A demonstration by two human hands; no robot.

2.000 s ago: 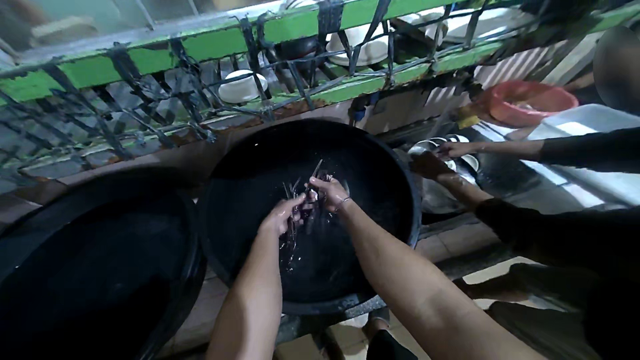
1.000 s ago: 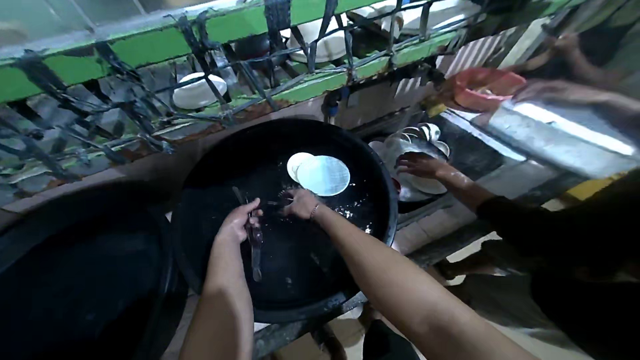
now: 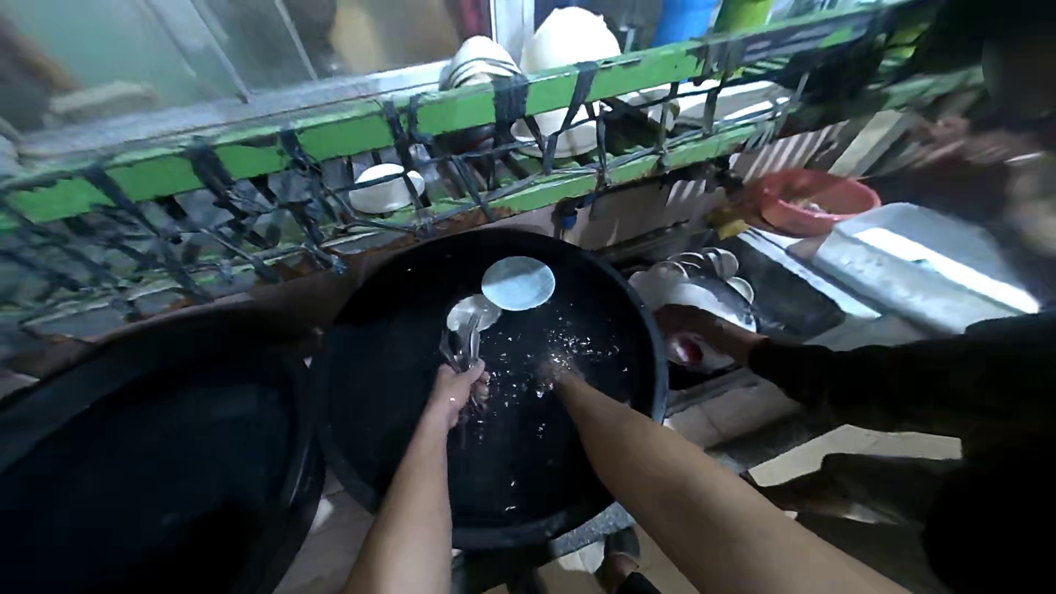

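My left hand [image 3: 460, 386] is closed around a bunch of metal cutlery [image 3: 466, 340] above the water in a large round black tub [image 3: 658, 363]. My right hand [image 3: 561, 369] is in the water at the tub's middle, blurred by ripples, so its fingers and anything in them are hidden. A pale round dish [image 3: 518, 283] lies in the tub beyond my hands. A smaller whitish dish [image 3: 473, 313] is beside it, partly behind the cutlery.
A second black tub [image 3: 307, 445] stands at the left. At the right, a co-worker's hand [image 3: 701, 326] is at a basin of dishes [image 3: 734, 301]. Behind are a red plastic basin [image 3: 866, 198] and a green rack [image 3: 330, 144] with strapping and white bowls [image 3: 569, 41].
Both my hands were together in the tub two seconds ago; they are now apart, the left raised with cutlery, the right in the water. The two pale dishes came into sight between the first two frames.
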